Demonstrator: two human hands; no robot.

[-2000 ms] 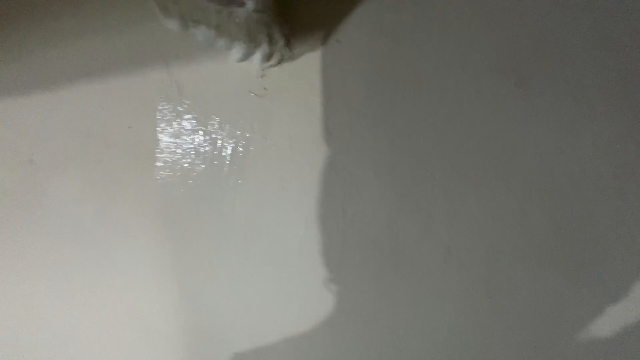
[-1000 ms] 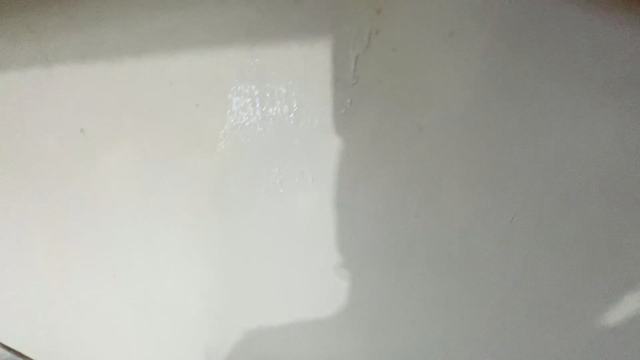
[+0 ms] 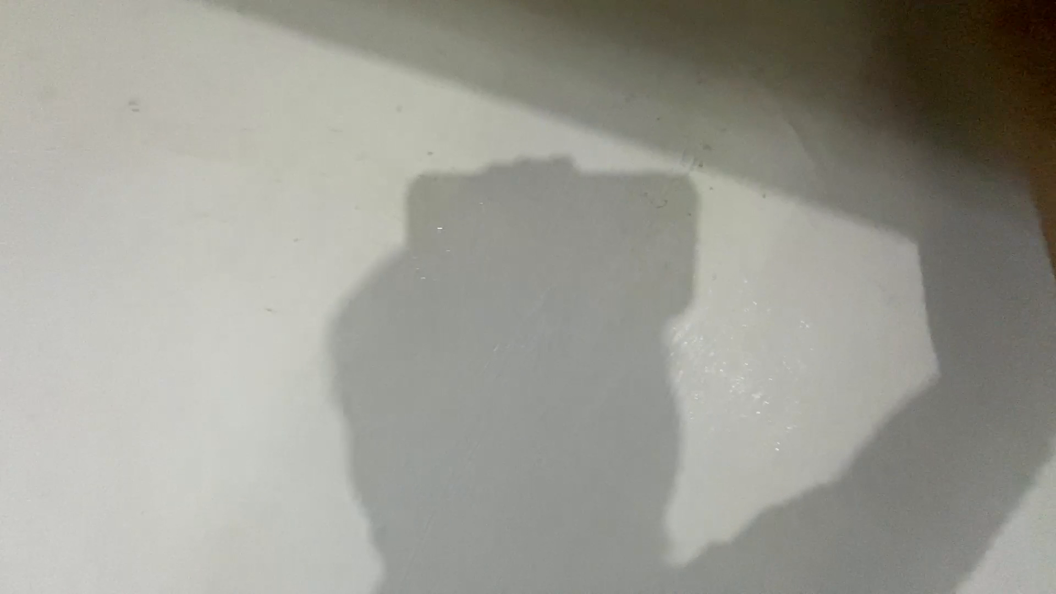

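A pale, smooth surface (image 3: 206, 371) fills nearly the whole head view. Small glints, like a wet or glossy patch (image 3: 742, 371), show right of the middle. A broad grey shadow (image 3: 511, 396) with a squarish top lies across the middle, and a bent shadow like an arm's runs down the right side. At the upper right edge is a blurred brownish shape (image 3: 1035, 107); whether it is part of a hand or arm cannot be told. Neither my left hand nor my right hand can be made out, so what they hold is hidden.
A dark diagonal band of shadow (image 3: 577, 82) crosses the top of the surface toward the right. Small dark specks (image 3: 134, 106) dot the upper part.
The whitish, ragged-edged thing at the top two seconds ago is out of view. The view has shifted, and the shadows have changed shape, with a squarish one now in the middle.
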